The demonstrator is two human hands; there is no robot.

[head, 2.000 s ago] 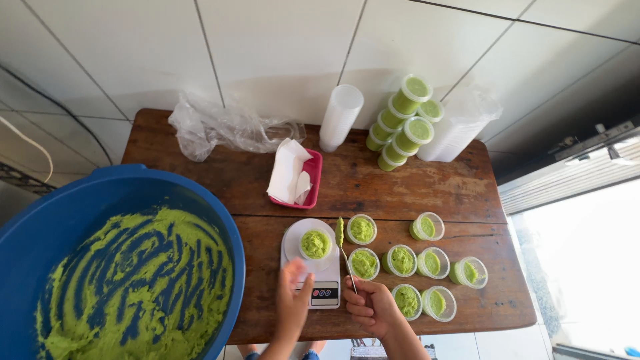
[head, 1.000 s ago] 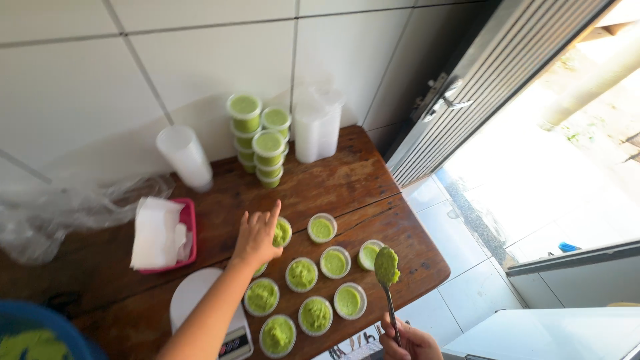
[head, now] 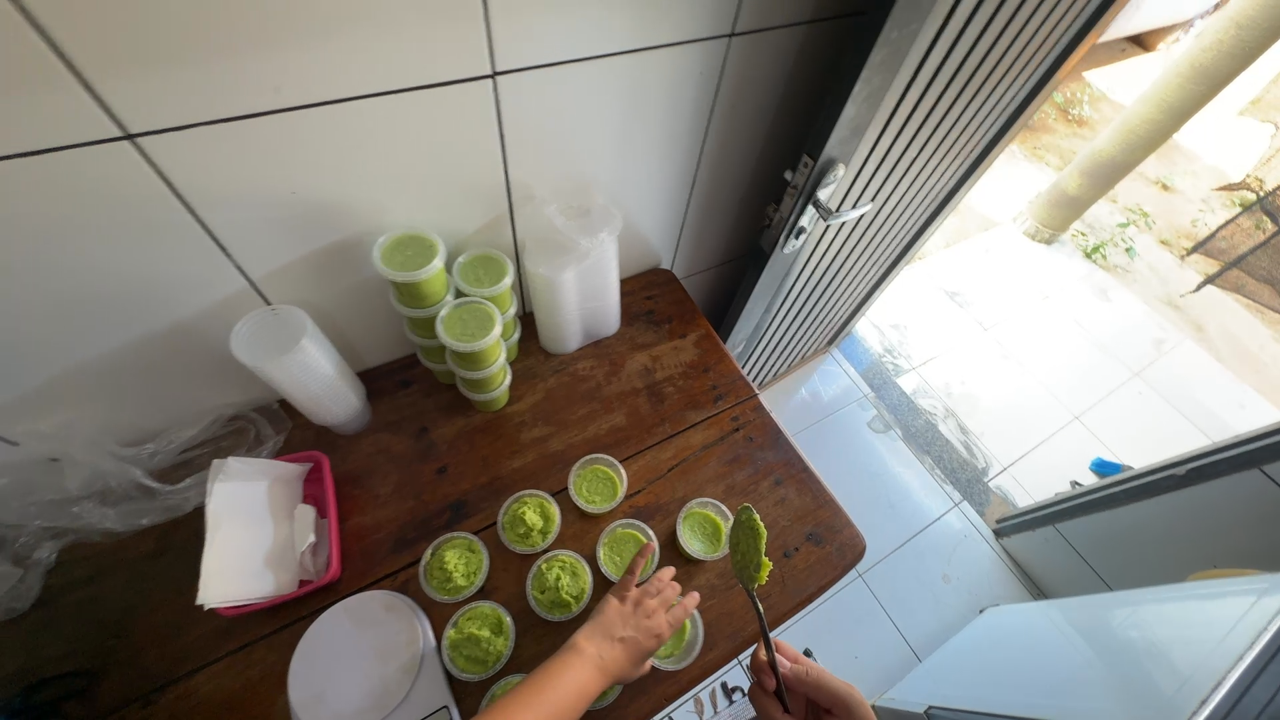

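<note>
My left hand [head: 640, 620] reaches over the filled cups with its fingers spread, its index finger at the rim of one clear plastic cup of green paste [head: 626, 549]. Another cup [head: 680, 640] is partly hidden behind its fingers. My right hand [head: 808, 685] grips the handle of a metal spoon [head: 750, 550], its bowl coated with green paste, near the table's right edge. Several open cups of the paste, such as one cup [head: 559, 585], stand around my left hand. At lower left the white kitchen scale [head: 360, 655] has nothing on its plate.
Stacked filled cups [head: 474, 335] stand by the tiled wall, between a leaning stack of empty cups [head: 300, 365] and a bagged stack of lids [head: 572, 275]. A pink basket [head: 332, 520] holds white paper. Clear plastic film [head: 120, 490] lies left. A metal door [head: 850, 200] stands beyond the wooden table [head: 700, 370].
The cup that was on the scale is off it. My left hand has moved from the scale across to the cups at the right. The spoon stays in my right hand. The view has swung right.
</note>
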